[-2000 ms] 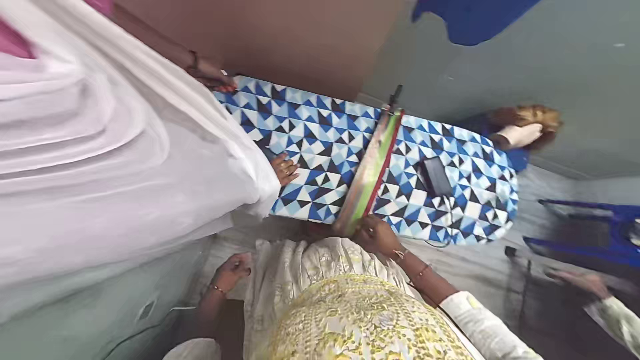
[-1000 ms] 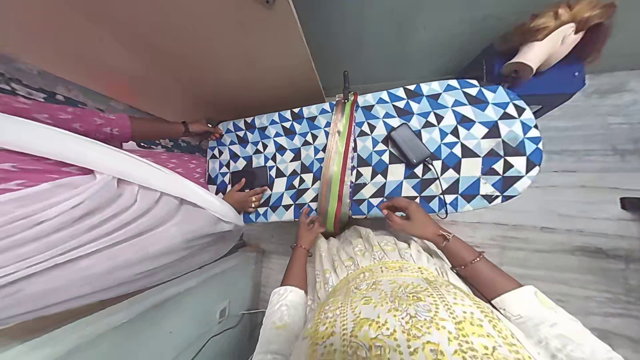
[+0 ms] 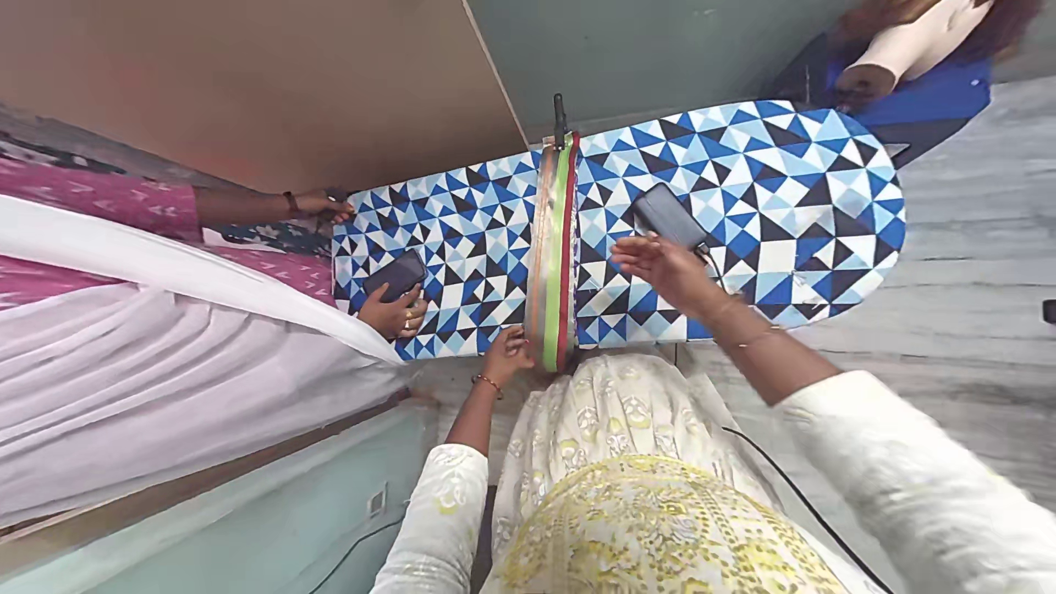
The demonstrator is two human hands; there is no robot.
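Note:
Striped ribbons (image 3: 551,256) in orange, green and red lie across an ironing board (image 3: 792,190) with a blue, white and black triangle cover. A black clip (image 3: 560,120) stands at their far end. My left hand (image 3: 507,355) is at the board's near edge, just left of the ribbons, fingers partly bent; whether it touches them is unclear. My right hand (image 3: 664,272), fingers extended and empty, hovers over the board beside a dark phone-like device (image 3: 670,216) with a black cable plugged in.
At the left, another person's hand (image 3: 394,313) rests by a dark phone (image 3: 398,275), and that person's other hand (image 3: 330,206) is at the board's far left corner. A mannequin head (image 3: 916,49) lies on a blue plastic stool (image 3: 932,107). A black cable (image 3: 800,495) hangs at the right.
My right hand has moved from the board's near edge up over the board, close to the corded device. My left hand has shifted slightly away from the ribbons. The view has steadied.

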